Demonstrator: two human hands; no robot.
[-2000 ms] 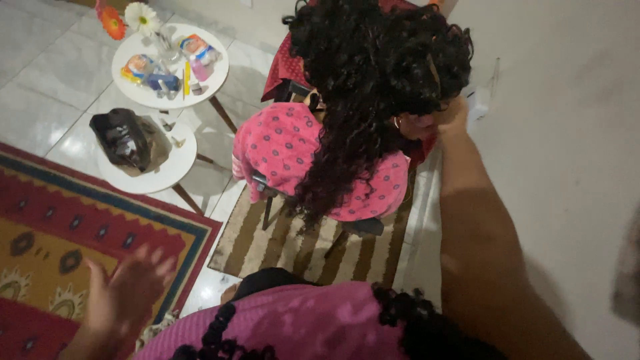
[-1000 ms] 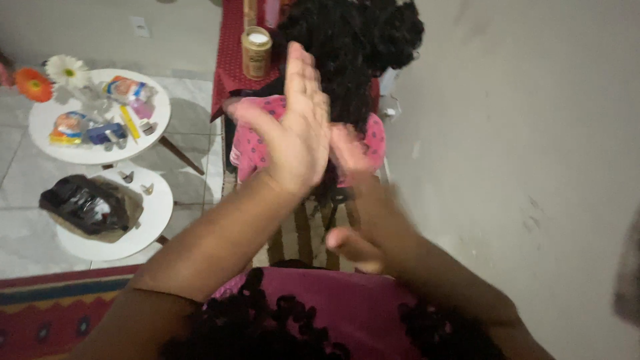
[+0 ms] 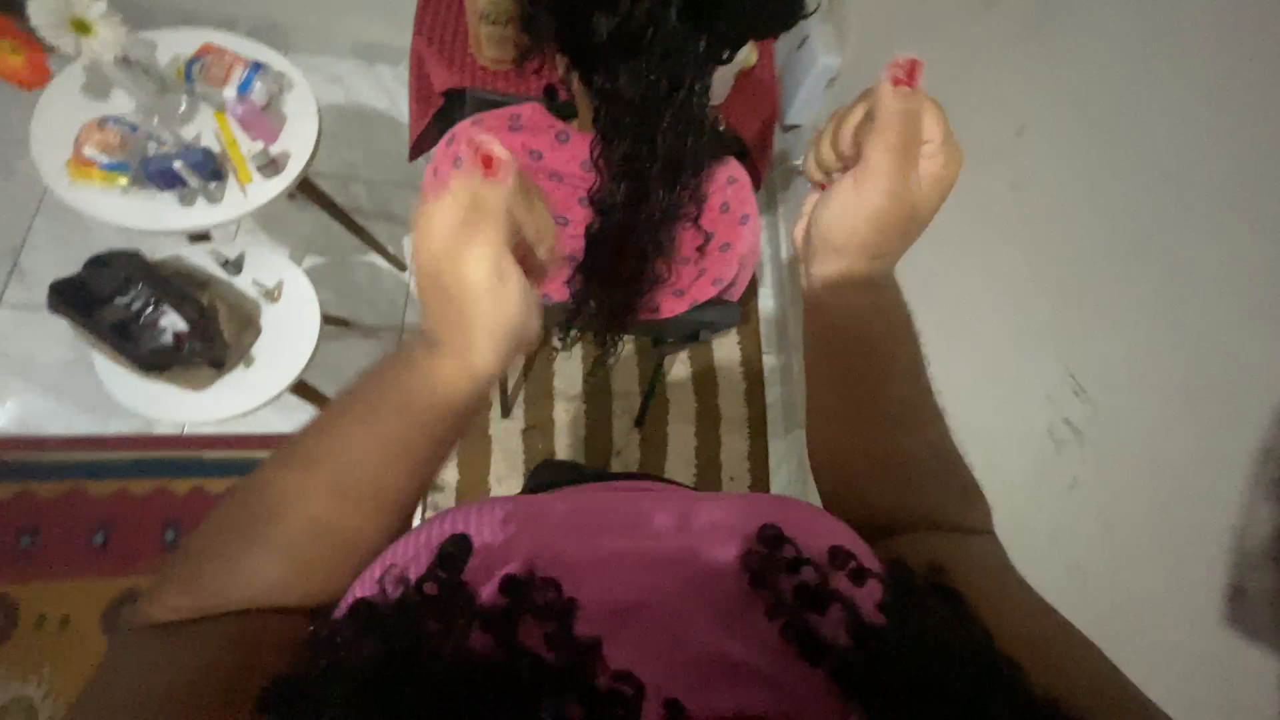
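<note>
A seated person with long dark curly hair [image 3: 645,200] is in front of me, back turned, in a pink patterned top [image 3: 715,235]. My left hand [image 3: 480,260] is raised left of the hair, over the pink top in view, blurred, with its fingers curled and red nail polish on the thumb. To the right of the hair, before the grey wall, my right hand [image 3: 880,180] is up with curled fingers and its thumb pointing upward. Nothing shows in either hand, though the palms are partly hidden.
Two round white tables stand at left. The upper one [image 3: 270,205] bears flowers, plastic packets and a yellow item; the lower one [image 3: 290,350] holds a dark plastic bag [image 3: 140,310] and small clips. A jar [image 3: 495,35] stands on a red cloth [image 3: 440,60] ahead. A wall [image 3: 1100,250] runs along the right.
My hands were close together with fingers extended a second ago; now they are apart on either side of the hair, fingers curled. Earlier, my right hand was at the person's head.
</note>
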